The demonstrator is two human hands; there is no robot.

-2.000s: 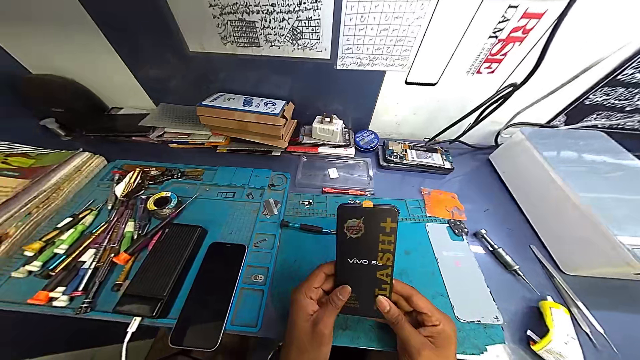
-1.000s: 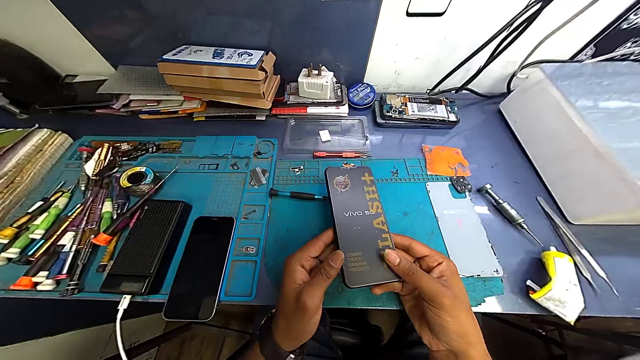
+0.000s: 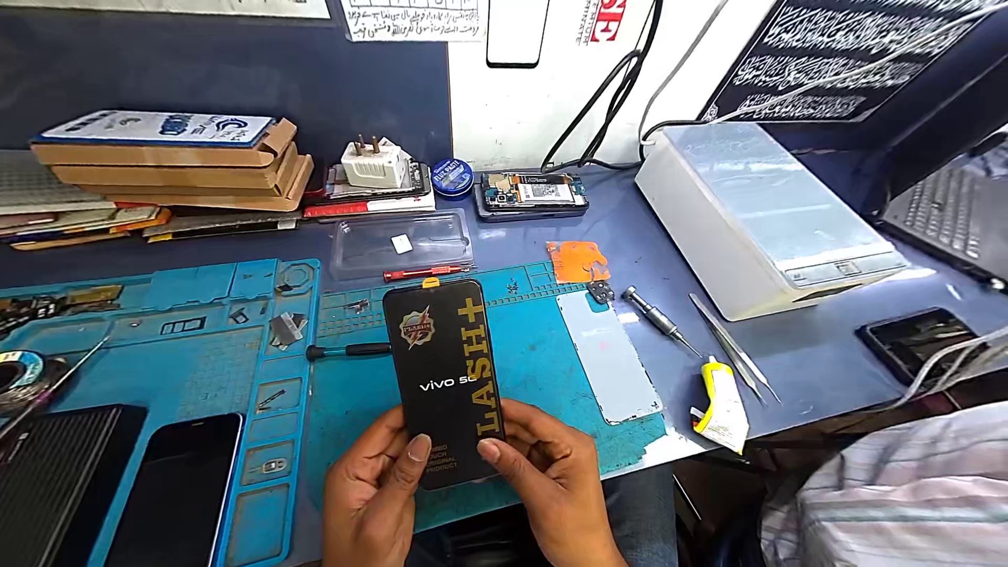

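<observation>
A phone-sized black screen panel [image 3: 441, 370] with gold and white lettering and an orange tab at its top is held upright above the teal repair mat [image 3: 528, 378]. My left hand [image 3: 374, 480] grips its lower left edge, thumb on the face. My right hand [image 3: 543, 472] holds the lower right edge, thumb also on the face. Behind the panel's left side lies a screwdriver [image 3: 346, 350], its far end hidden. A red screwdriver [image 3: 425, 272] rests just beyond the panel. To the right, a pale phone back cover [image 3: 610, 358] lies on the mat.
A dark smartphone [image 3: 177, 492] and a ribbed black device [image 3: 67, 465] lie left. Right are a precision screwdriver [image 3: 660, 321], tweezers [image 3: 732, 346], a yellow-and-white tube [image 3: 720, 405] and a translucent box [image 3: 772, 213]. Behind sits an opened phone [image 3: 533, 194]. A person's striped sleeve [image 3: 906, 480] shows lower right.
The view has turned to the right, bringing a laptop and another person's striped clothing into sight. Both hands still hold the black panel.
</observation>
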